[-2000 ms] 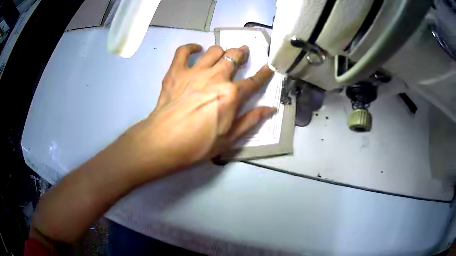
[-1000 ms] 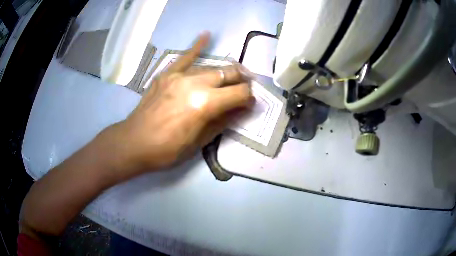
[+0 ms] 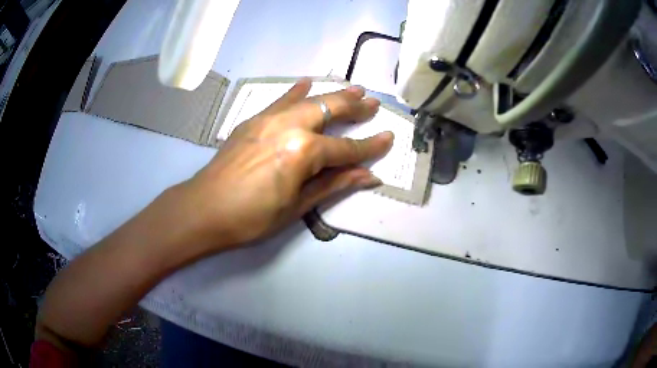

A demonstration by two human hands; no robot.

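Observation:
A white sewing template (image 3: 398,164) lies on a grey-beige flap piece (image 3: 419,192), whose ribbed border shows around it. My left hand (image 3: 299,147), bare with a ring, lies on top with its fingers spread and holds both down flat. It hides their middle. The right end of the piece is at the presser foot (image 3: 421,136); whether the foot is down on it I cannot tell. My right hand is not in view; only a skin-coloured sliver shows at the bottom right edge, too little to name.
The off-white machine head (image 3: 461,65) fills the upper right, with the tension knob (image 3: 529,177) below it. Another flap piece (image 3: 155,97) lies at the left, partly behind the white lamp (image 3: 198,43). A worn notch (image 3: 320,226) is below my left wrist.
Since one second ago the template and flap piece have turned and shifted slightly right and up at the foot. My left fingers have flattened and spread on them. More of the left flap piece shows.

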